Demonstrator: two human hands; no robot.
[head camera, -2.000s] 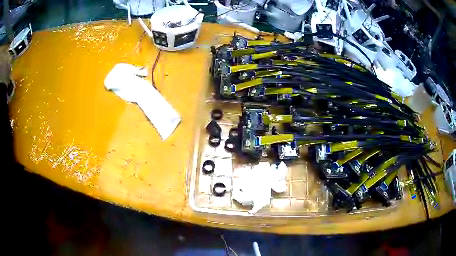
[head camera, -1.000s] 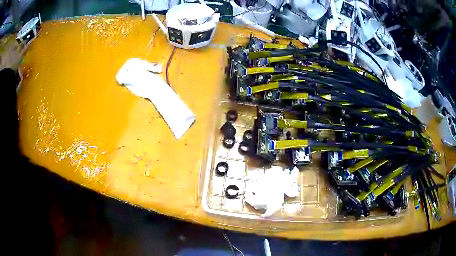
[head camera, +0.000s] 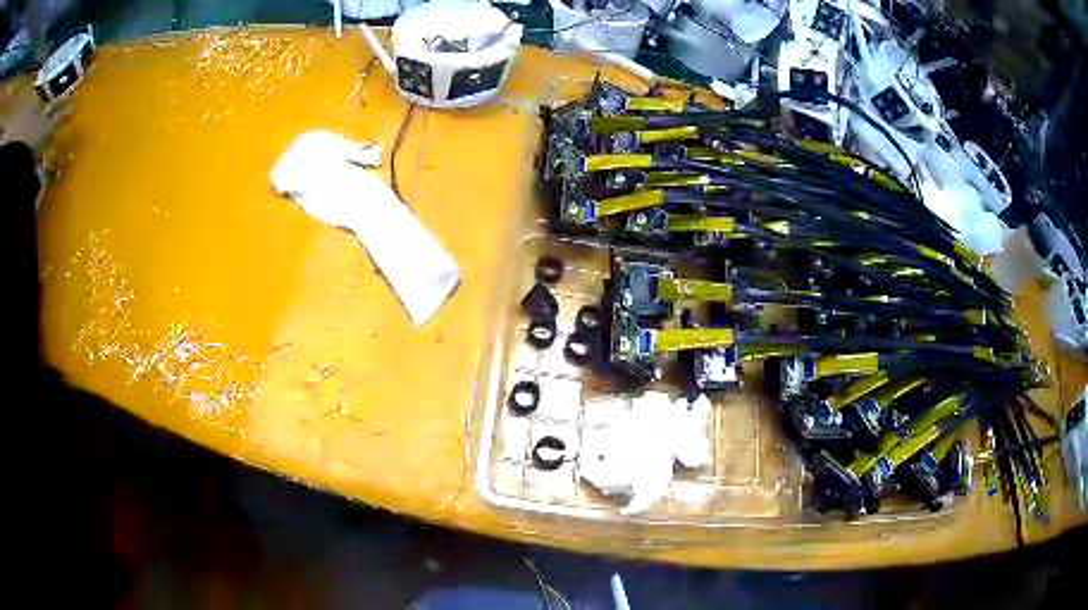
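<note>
Neither of my hands shows clearly. Camera modules (head camera: 636, 312) with short yellow ribbon cables (head camera: 692, 340) lie massed on a clear blister tray (head camera: 620, 520). Black leads (head camera: 883, 244) fan from them to the right. Several black rings (head camera: 524, 397) and a small black fitting (head camera: 539, 300) lie at the tray's left side; one ring is open like a C. A crumpled white wipe or glove (head camera: 644, 450) lies on the tray's front part. A long white glove or cloth (head camera: 370, 226) lies alone mid-table. Below the table's front edge, a thin white rod tip (head camera: 619, 592) and thin wires show.
A white camera housing (head camera: 453, 57) stands at the table's back, with a dark reddish wire (head camera: 397, 161) running from it. More white housings (head camera: 901, 89) are piled at the back right. Another small one (head camera: 65, 69) is at the far left. A dark shape (head camera: 24, 262) covers the left edge.
The view has shifted, so the tabletop things sit farther right than two seconds ago. A dark shape has come in at the left edge. The things on the table keep their places.
</note>
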